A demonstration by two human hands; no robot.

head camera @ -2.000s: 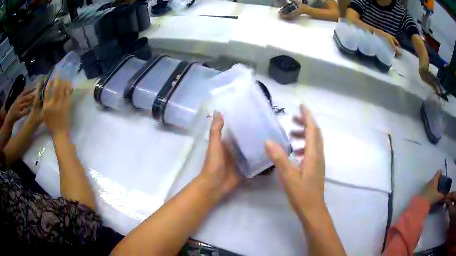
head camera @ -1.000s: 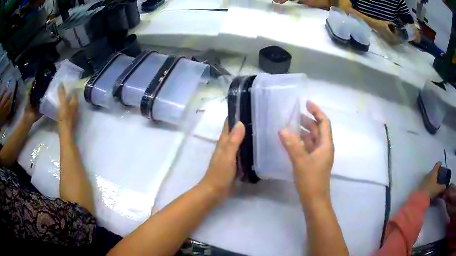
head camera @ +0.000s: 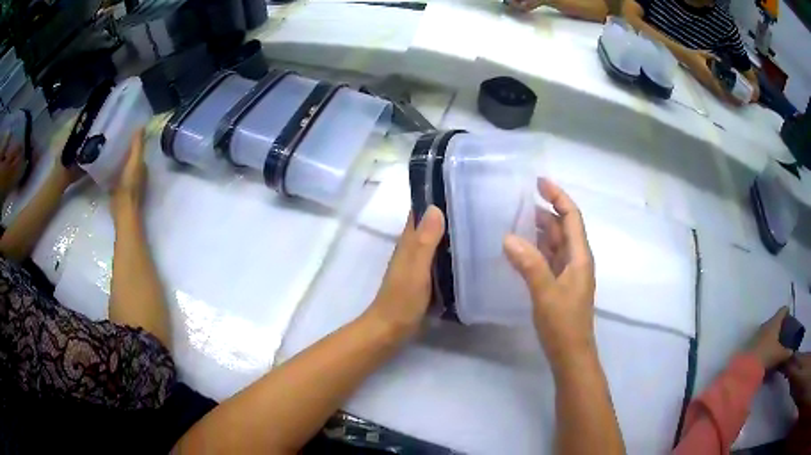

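Note:
A translucent tank (head camera: 489,222) with a black base (head camera: 430,178) stands on its side above the white foam sheet, its black end facing left. My left hand (head camera: 413,267) holds the black base end, thumb on the near face. My right hand (head camera: 562,258) is at the tank's clear right end, thumb and fingers around its edge, seen partly through the clear wall. The fingers behind the tank are hidden.
Three part-finished units (head camera: 307,142) with black bands lie in a row at left. A black ring part (head camera: 507,101) stands beyond the work. A person's hands hold another tank (head camera: 120,133) at far left. Other people's hands and units show at the right and back.
The tank has turned from tilted, clear side up, to upright with its black base at left. Both my hands still hold it. The left neighbour's tank has turned too.

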